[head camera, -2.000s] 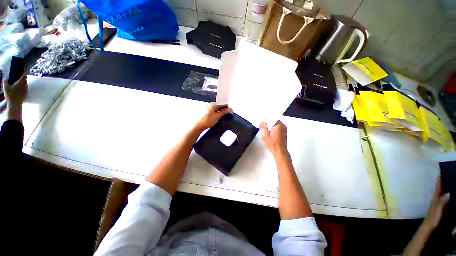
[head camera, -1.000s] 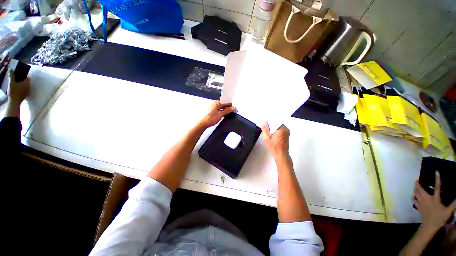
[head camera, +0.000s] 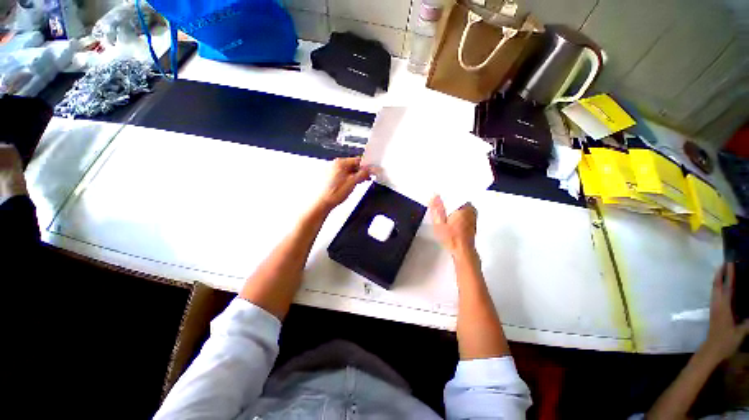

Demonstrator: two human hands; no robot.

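Note:
An open black inner tray box [head camera: 354, 244] lies tilted on the white bench in front of me. A small rounded white product [head camera: 381, 228] sits in its middle. An open box cover [head camera: 427, 152], white inside up, extends from the tray's far edge toward the black band. My left hand [head camera: 348, 180] grips the cover's near left corner at the tray's far left corner. My right hand [head camera: 452, 223] holds the cover's near right edge between thumb and fingers, beside the tray's far right corner. The cover's black outer face is hidden.
Flat black covers [head camera: 353, 61] lie at the back; more [head camera: 521, 131] lie beside the kettle [head camera: 557, 66]. A clear plastic bag [head camera: 338, 132] lies on the black band [head camera: 222, 111]. Yellow cartons [head camera: 632, 176] lie right. Neighbours' arms show at both sides; the right person's hand [head camera: 724, 316] holds something black.
The cover has tipped lower, away from me toward the bench. Both my hands keep their hold. The left neighbour's dark sleeve has come further into view; the right neighbour's hand has moved outward.

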